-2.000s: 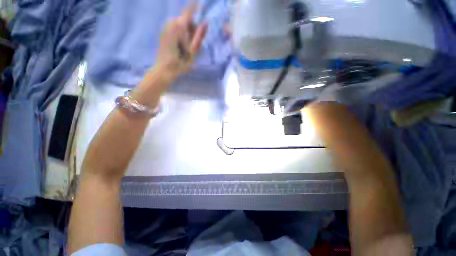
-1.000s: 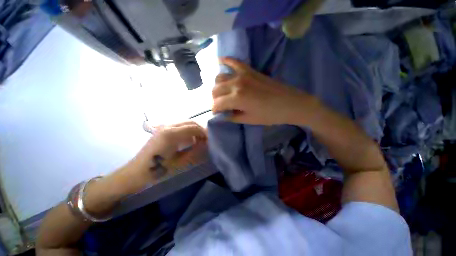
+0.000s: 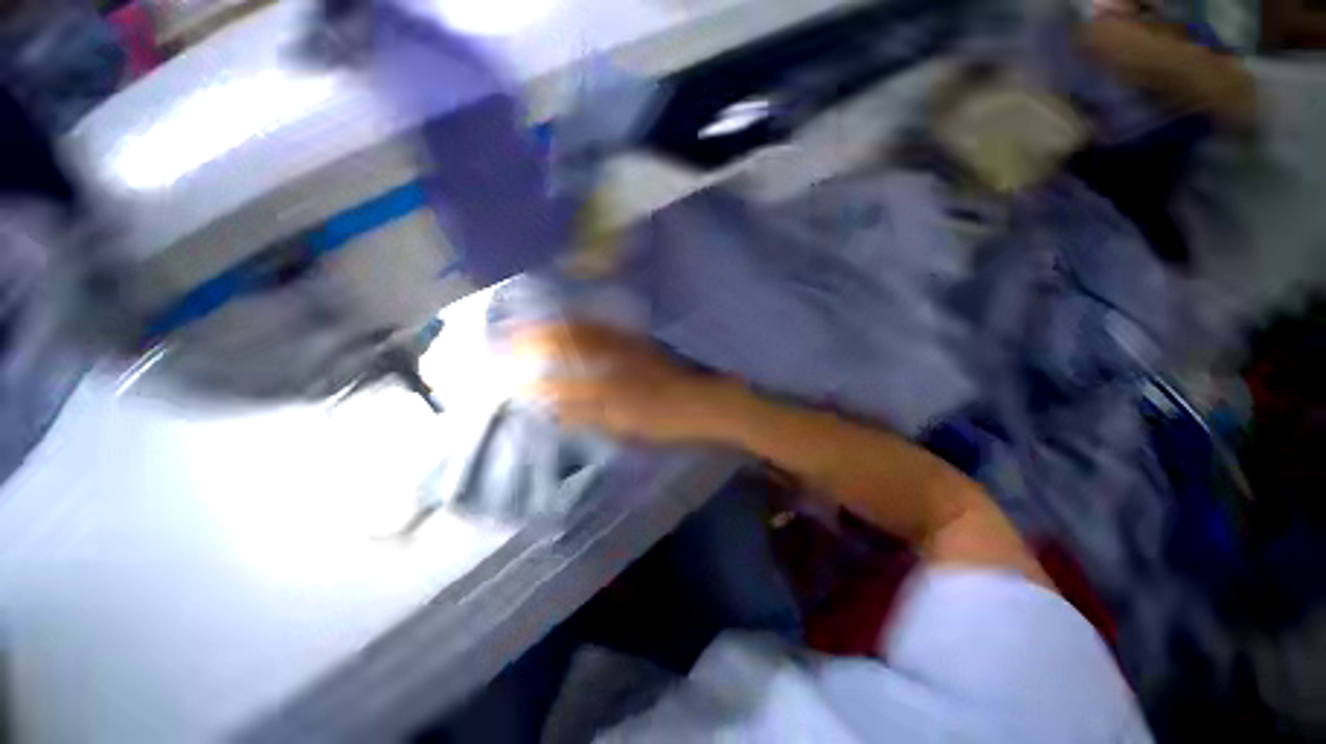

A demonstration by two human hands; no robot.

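Observation:
The frame is blurred. My right hand point(image 3: 604, 381) is right of the needle area, at blue-grey cloth by the table edge. Whether its fingers grip the cloth cannot be told. A small bunch of the blue-grey cloth point(image 3: 516, 462) lies just below the hand on the white table. More blue-grey cloth point(image 3: 785, 305) is heaped right of the machine head. The sewing machine point(image 3: 276, 276), white with a blue stripe, stands at upper left. A dark attachment point(image 3: 412, 375) hangs below it, left of my hand. My left hand is not in view.
Purple cloth point(image 3: 487, 175) hangs over the machine. The grey ruled table edge point(image 3: 422, 625) runs diagonally below. A red basket point(image 3: 858, 589) is under my forearm. Garment piles point(image 3: 1047, 378) lie at right. Part of another person's arm point(image 3: 1178, 66) shows at upper right.
The view has swung to the right. My left hand has left the picture. My right hand is still by the cloth right of the needle, and the cloth hanging over the table edge no longer shows.

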